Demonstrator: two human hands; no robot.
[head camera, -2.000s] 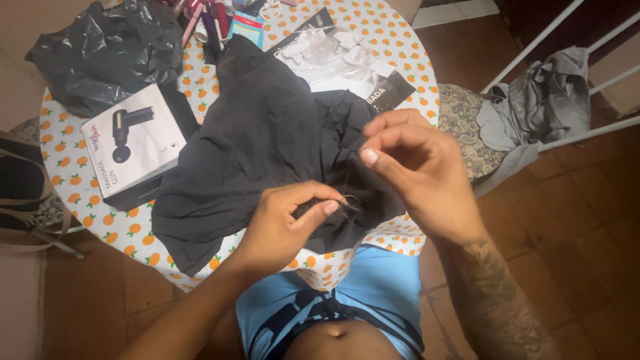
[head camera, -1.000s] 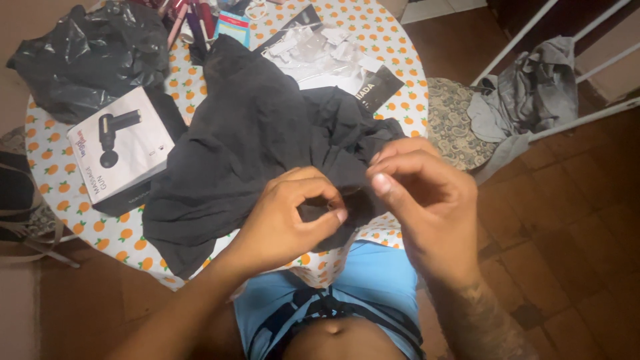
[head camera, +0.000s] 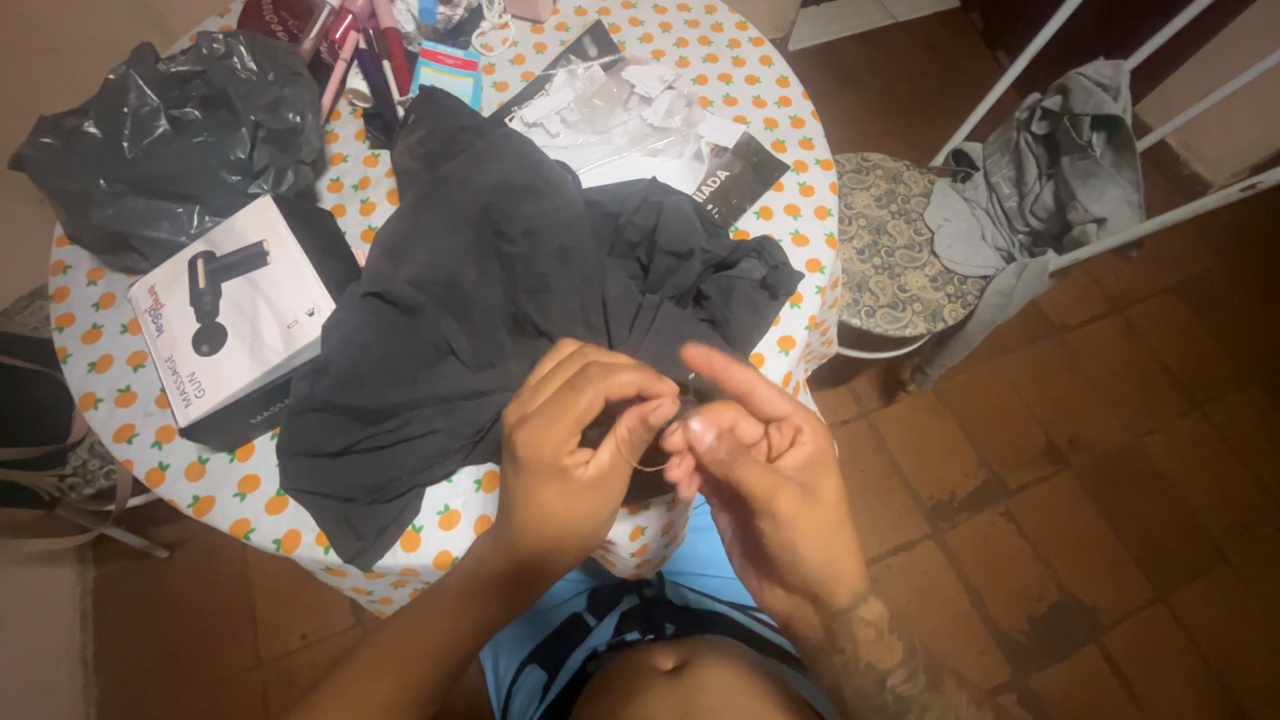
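My left hand (head camera: 580, 440) pinches a thin thread (head camera: 640, 465) between thumb and fingertips, over the near edge of the table. The thread curves in a small loop below the fingers toward my right hand (head camera: 765, 460). That hand's thumb and curled fingers meet at the thread's other side, its index finger raised; whether it grips the thread or something finer is too small to tell. Black fabric (head camera: 470, 290) lies crumpled on the table behind both hands, partly hidden by them.
A massage gun box (head camera: 240, 310) and a black plastic bag (head camera: 180, 140) stand left on the orange-patterned tablecloth (head camera: 450, 520). Tubes of cosmetics (head camera: 370, 50) and a clear plastic packet (head camera: 640, 120) lie at the back. A chair (head camera: 895, 245) with grey cloth (head camera: 1050, 170) is at right.
My right hand has come down and in to meet my left hand; a second ago they were apart. The black fabric remains on the table.
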